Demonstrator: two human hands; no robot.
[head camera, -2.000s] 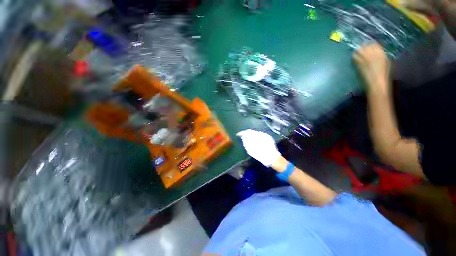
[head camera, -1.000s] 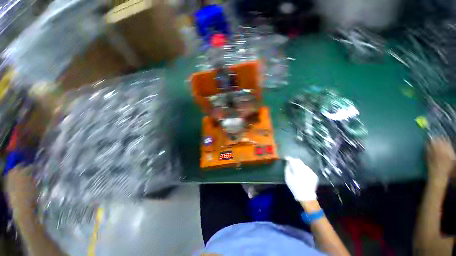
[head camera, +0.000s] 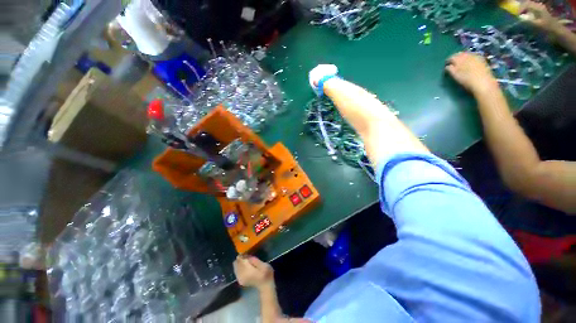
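The orange test fixture (head camera: 278, 211) stands on the green bench, its red-gripped toggle clamp handle (head camera: 155, 109) raised at the back. Two silvery round posts (head camera: 237, 189) sit in its centre. The red readout (head camera: 261, 224) is lit. My bare left hand (head camera: 254, 272) is at the fixture's front left corner, fingers bent; whether it holds anything is unclear. My gloved right hand (head camera: 324, 76) is stretched out beyond the pile of ring boards (head camera: 325, 129), which my forearm partly covers. Its fingers are hidden or too small to read.
Clear blister trays (head camera: 126, 252) lie at left. A silvery tangled heap of wired parts (head camera: 237, 85) is behind the fixture, near a cardboard box (head camera: 95, 113). More wired piles (head camera: 350, 17) lie at the back. Another person's hand (head camera: 470, 70) rests on the bench at right.
My right hand has moved from beside the fixture's front right corner to far across the bench. My left hand now shows at the fixture's front left corner. The view has turned.
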